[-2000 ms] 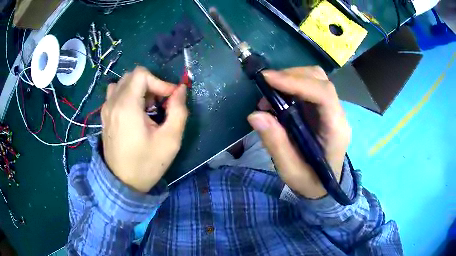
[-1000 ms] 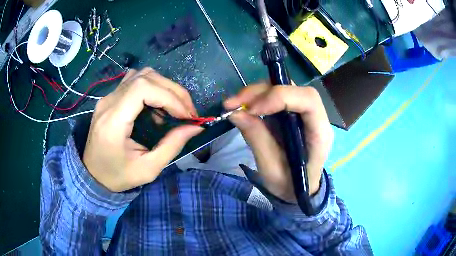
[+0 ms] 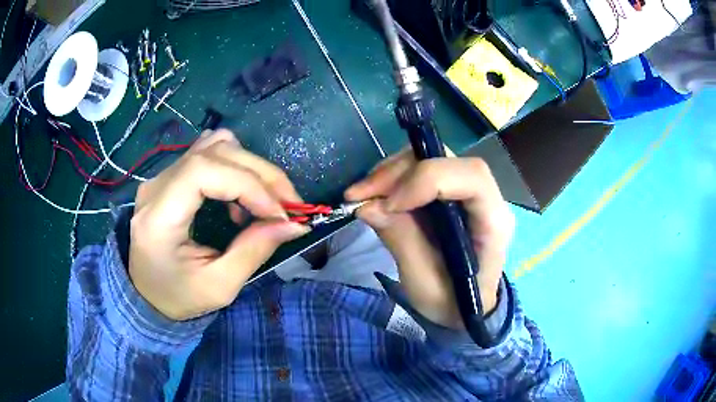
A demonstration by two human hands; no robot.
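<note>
My left hand (image 3: 208,224) pinches the red lead wires (image 3: 306,209) between thumb and forefinger. My right hand (image 3: 440,224) pinches a small silver connector (image 3: 344,210) in its fingertips, mostly hidden by them. The red wire ends meet the connector between the two hands, above the bench's front edge. The soldering iron (image 3: 449,235) also rests in my right hand, its black handle across the palm and its metal barrel pointing up and away from the connector. Whether the wires are joined to the connector is too small to tell.
The dark holding block (image 3: 271,72) lies on the green mat (image 3: 235,39) beside solder specks. The white solder spool (image 3: 110,85) and loose connectors (image 3: 149,63) are at left. The yellow sponge (image 3: 493,81) sits at right, near an open brown box (image 3: 559,145) and blue floor.
Two seconds ago the connector was by the block and my right hand held only the iron. Since then my hands came together, my right fingers took the connector, and the iron's tip swung away.
</note>
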